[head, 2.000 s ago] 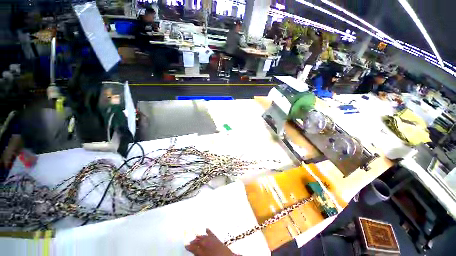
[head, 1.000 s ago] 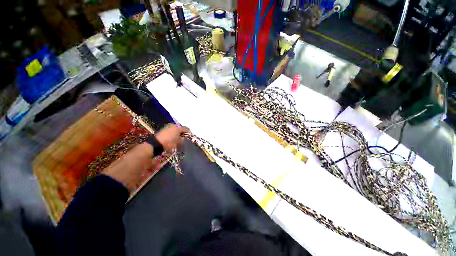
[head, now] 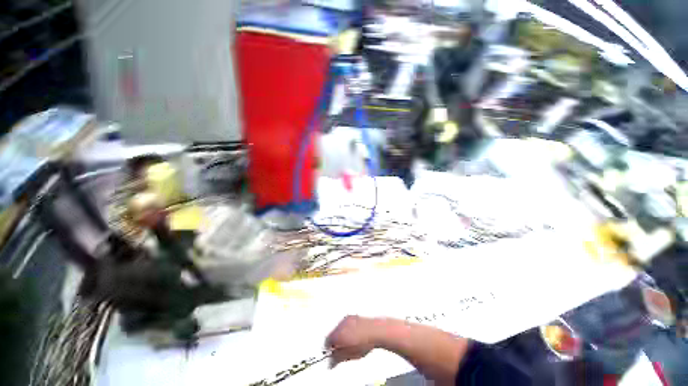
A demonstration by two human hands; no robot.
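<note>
My right hand, bare with a dark sleeve, reaches in from the lower right over the white bench sheet. Its fingers are closed on a mottled braided cord, which runs from them toward the bottom edge on the left. The dark hand press, with a light tan part on top, stands blurred to the left of the hand. My left hand is not in view. The frame is blurred.
Loose cords lie along the sheet's far side. A red panel with a looped blue hose stands behind. More cords are at the lower left. Blurred benches and machines fill the upper right.
The view has swung, bringing the press and red panel to the left. My left hand, earlier at a cord end over the wooden bin, is out of view; my right hand now shows on a cord.
</note>
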